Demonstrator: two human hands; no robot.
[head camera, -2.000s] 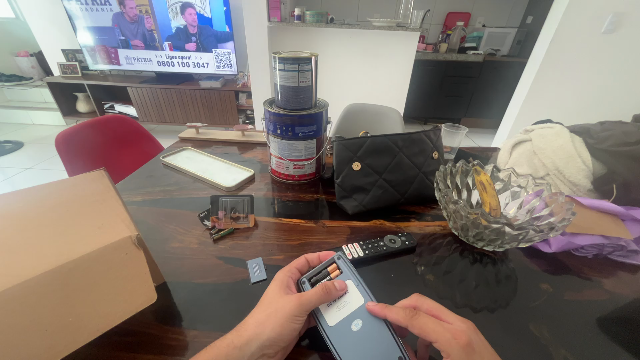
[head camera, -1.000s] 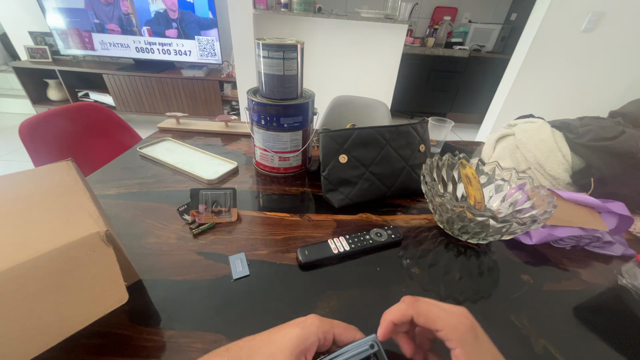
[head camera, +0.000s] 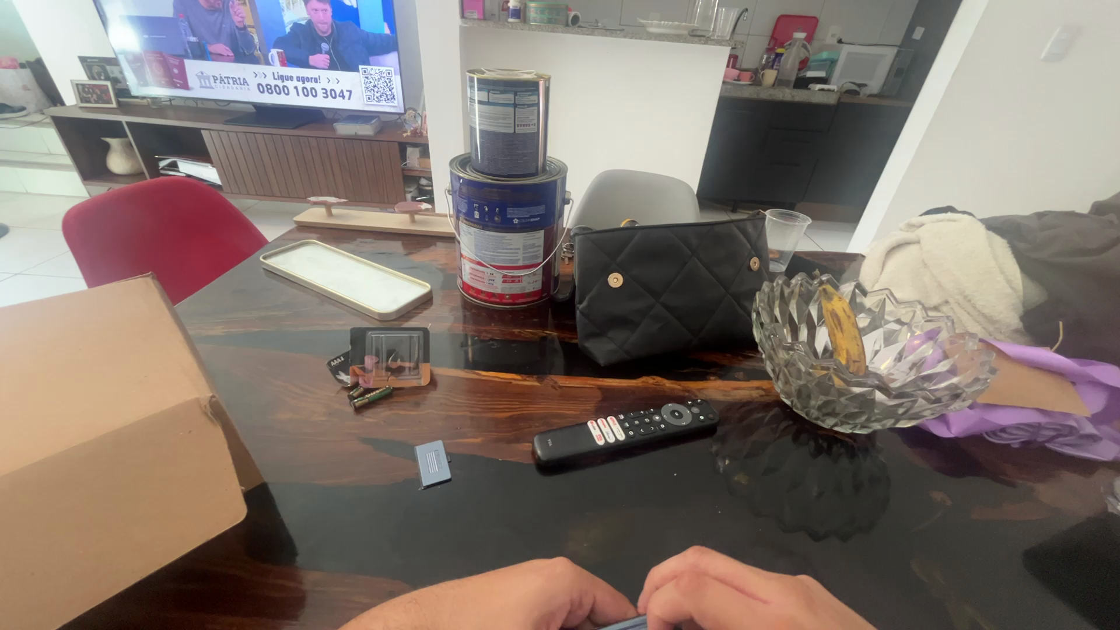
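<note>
My left hand (head camera: 542, 599) and my right hand (head camera: 731, 595) meet at the bottom edge, both on a blue-grey battery-powered device (head camera: 626, 624). Only a sliver of it shows; the rest is hidden or out of frame. A small blue-grey battery cover (head camera: 433, 464) lies on the dark wooden table, ahead of my left hand. Beyond my hands rests a black remote control (head camera: 626, 435). Small batteries (head camera: 372, 397) lie beside an opened blister pack (head camera: 391, 357), farther back on the left.
Around the table are a cardboard box (head camera: 114, 437), a shallow tray (head camera: 347, 278), stacked paint cans (head camera: 509, 227), a black quilted bag (head camera: 669, 284), a cut-glass bowl (head camera: 875, 385) holding a banana (head camera: 844, 328), a plastic cup (head camera: 785, 236) and purple fabric (head camera: 1032, 429).
The device, earlier in full view with batteries in its compartment, has moved down with both hands, nearly out of frame. The remote, partly covered before, now shows fully.
</note>
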